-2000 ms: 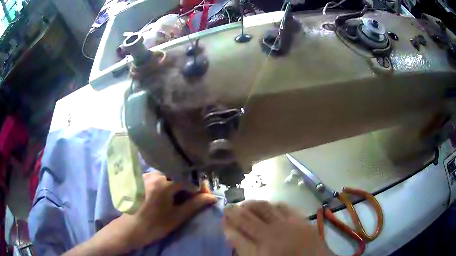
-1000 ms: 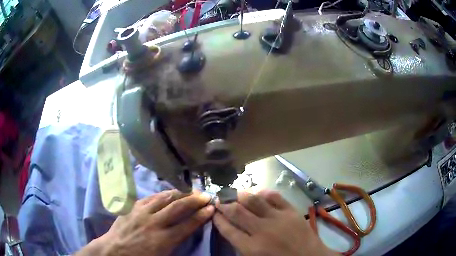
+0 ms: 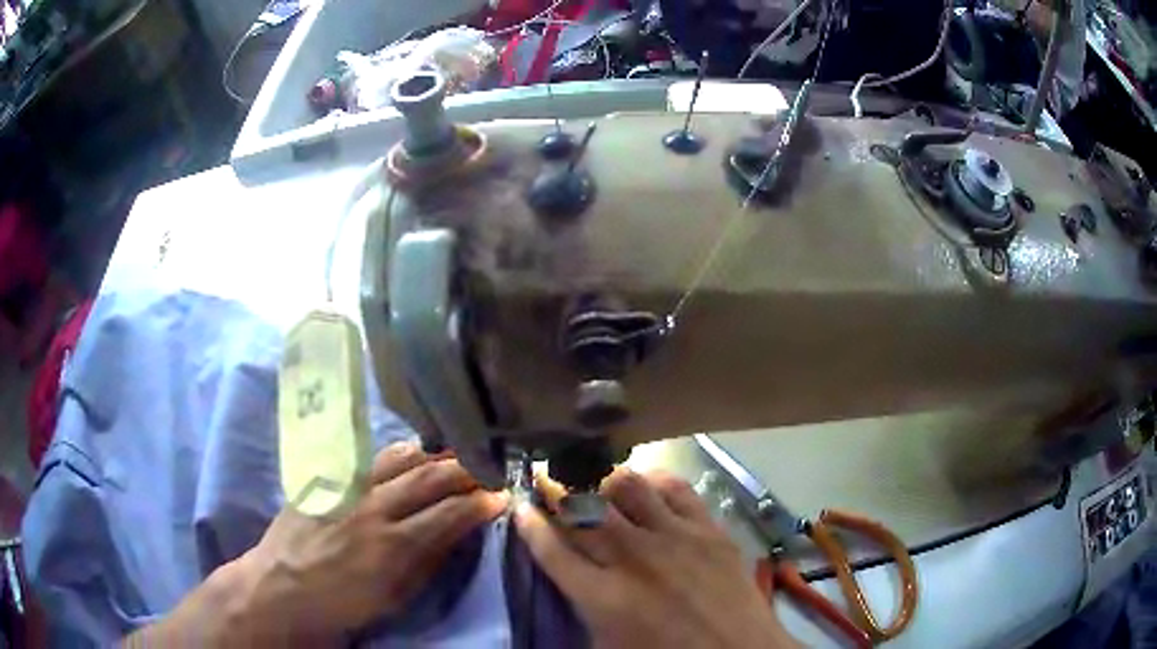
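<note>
The blue-grey garment [image 3: 178,418] lies over the left of the table and runs under both hands to the needle area. My left hand [image 3: 368,545] lies on the cloth, its fingertips at the left of the presser foot [image 3: 520,479], pressing the cloth. My right hand [image 3: 647,545] lies on the cloth just right of it, thumb and fingers around the foot. The fingertips nearly meet. The cream sewing machine head [image 3: 787,292] spans above. The needle tip and the stitched spot are hidden by hands and metal parts.
Scissors [image 3: 812,545] with orange-brown handles lie right of my right hand. A pale yellow lamp [image 3: 322,412] hangs left of the head. A clear bag and red cloth [image 3: 539,51] are behind the machine. A thread runs to the tension assembly [image 3: 609,332].
The view has shifted, so the machine head sits lower. My right hand has come from beside the foot to near my left fingertips, and both hands stay close at the foot.
</note>
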